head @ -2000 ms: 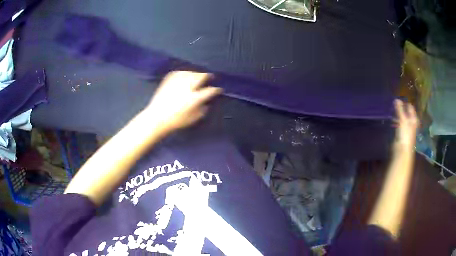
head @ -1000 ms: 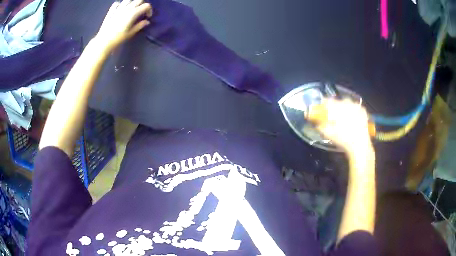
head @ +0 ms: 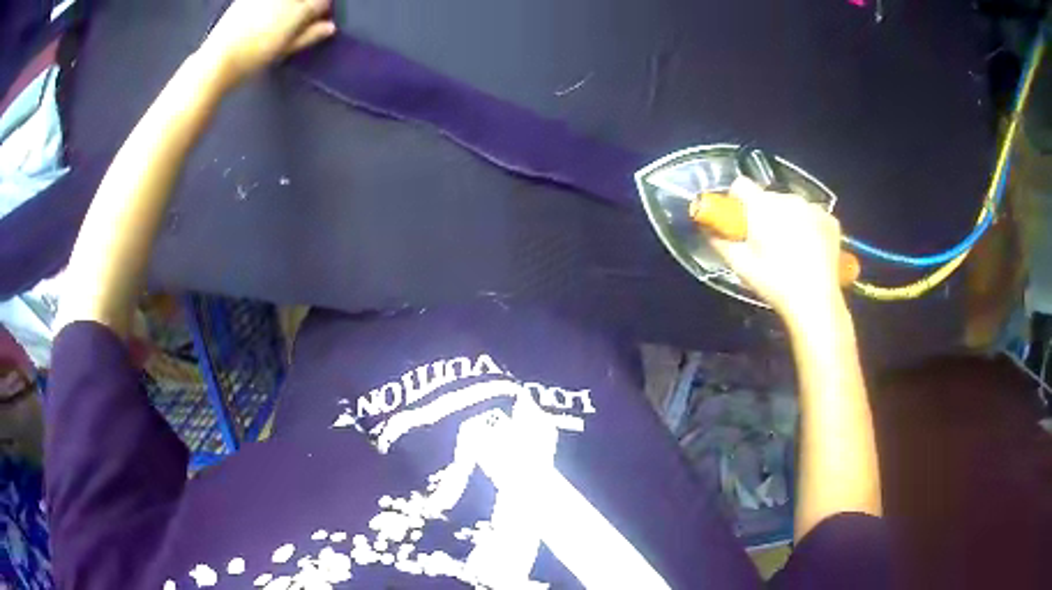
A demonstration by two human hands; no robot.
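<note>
A long dark purple fabric strip runs across the dark table from the upper left down to the right, with a thin pale edge on its lower side. My left hand is at its upper left end, fingers closed on the cloth. My right hand grips the orange handle of a steam iron. The iron lies at the strip's right end with its pointed tip to the left. It hides whatever part of the strip is under it.
Blue and yellow lines run from the iron to the upper right. Pale cloth and a dark piece lie at the left edge. A blue lattice crate stands below the table. A bin of greyish cloth is below the near edge.
Since two seconds ago my right hand has taken hold of the iron, and my left hand has moved to the upper left. Over the last second the strip has become straighter.
</note>
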